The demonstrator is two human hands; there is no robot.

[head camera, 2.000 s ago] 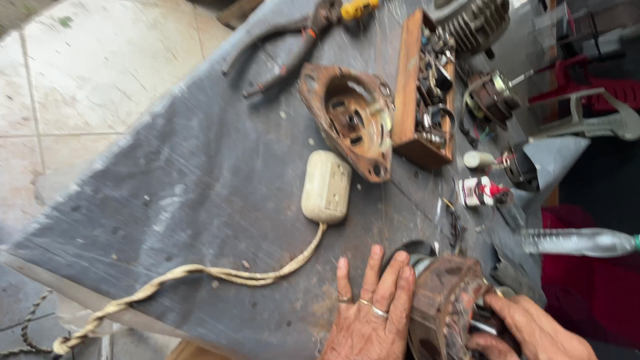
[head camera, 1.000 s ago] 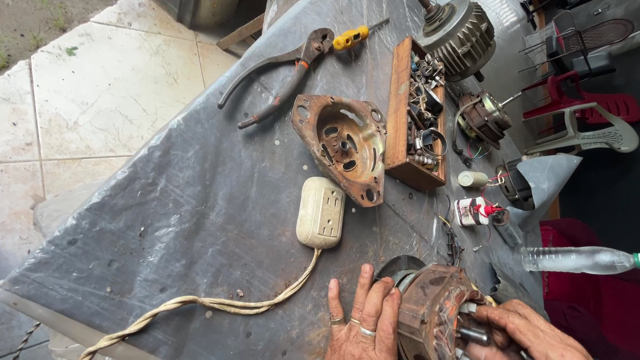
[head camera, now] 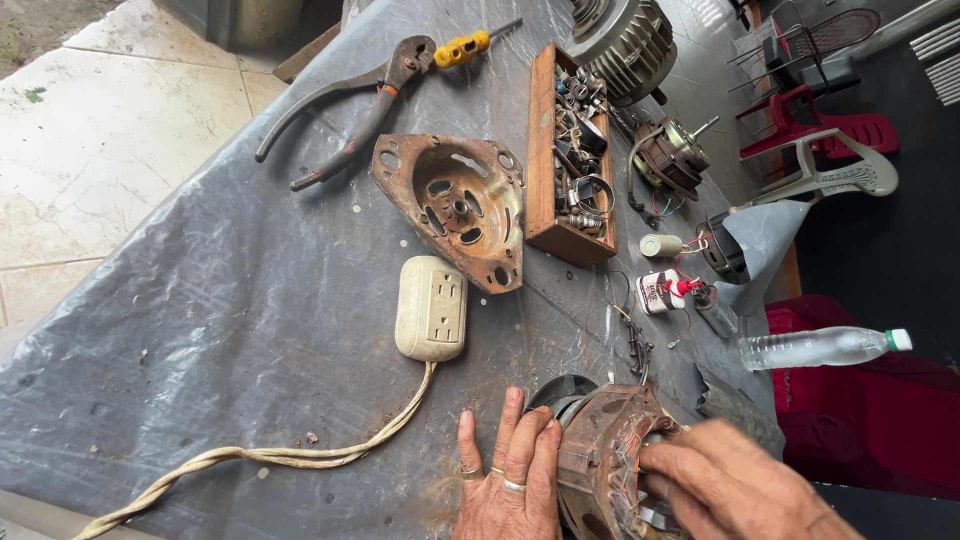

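At the bottom centre stands a rusty electric motor stator (head camera: 592, 457) with copper windings showing on its right side. My left hand (head camera: 510, 472), with rings on its fingers, lies against the stator's left side, fingers spread. My right hand (head camera: 720, 472) has its fingertips inside the winding opening; what they touch is hidden. Above and left of the motor lies a beige outlet box (head camera: 431, 309) on a twisted cord (head camera: 292, 456). A rusty motor end cover (head camera: 457, 206) rests just above it, beside a wooden box (head camera: 541, 150) of small metal parts.
Large pliers (head camera: 360, 112) and a yellow-handled screwdriver (head camera: 461, 49) lie at the upper left. Right of the box are a finned motor (head camera: 630, 52), a smaller motor (head camera: 667, 157), a capacitor (head camera: 660, 245), a small oil bottle (head camera: 660, 291) and a plastic bottle (head camera: 817, 347).
My left hand stays against the stator while my right hand keeps working at its windings, its fingers now bent further into the opening. The view has shifted somewhat.
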